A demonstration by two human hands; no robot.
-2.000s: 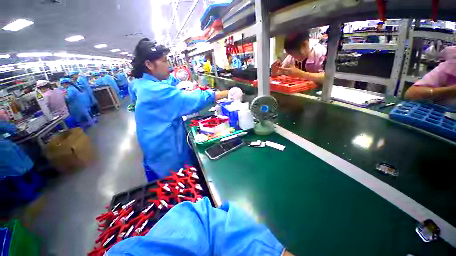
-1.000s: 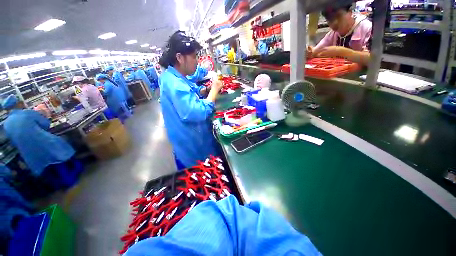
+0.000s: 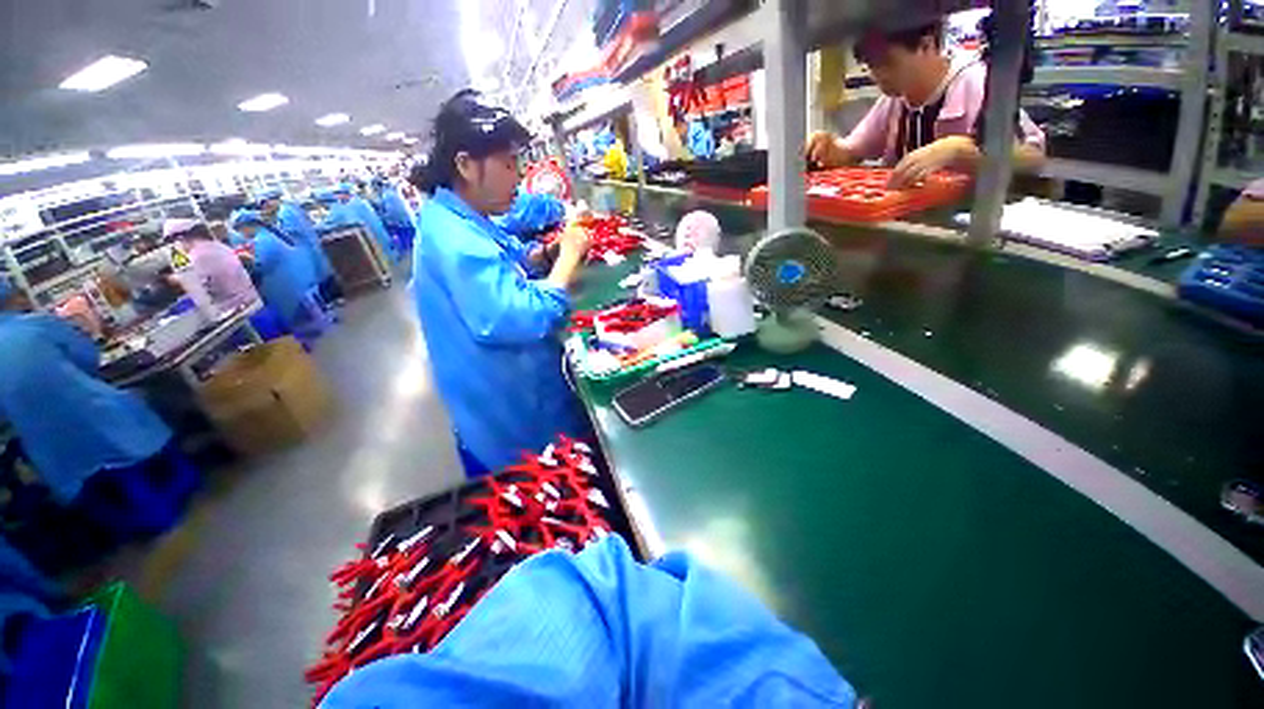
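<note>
Neither of my hands is in view; only my blue sleeve (image 3: 596,637) shows at the bottom edge. The dark-green bench mat (image 3: 832,513) lies in front of me. A black tray (image 3: 402,521) full of red clamps (image 3: 416,589) sits low at the left of the bench. A smartphone (image 3: 668,395) lies on the mat near its left edge. Small white and dark pieces (image 3: 823,385) lie to its right. A watch case (image 3: 1243,499) lies at the right edge of the view, and part of another dark unit (image 3: 1254,645) is cut off below it.
A green basket (image 3: 596,369), blue box (image 3: 686,294), white bottle (image 3: 731,310) and desk fan (image 3: 790,284) stand by the post (image 3: 786,125). A worker in blue (image 3: 485,312) stands at the left. Opposite are a person at a red-orange tray (image 3: 859,194) and a blue tray (image 3: 1227,281).
The view has swung left, then slightly back right. The person opposite has moved their hands apart over the red-orange tray. The blue-smocked worker's arm has drawn back from the fan area. My sleeve remains at the bottom.
</note>
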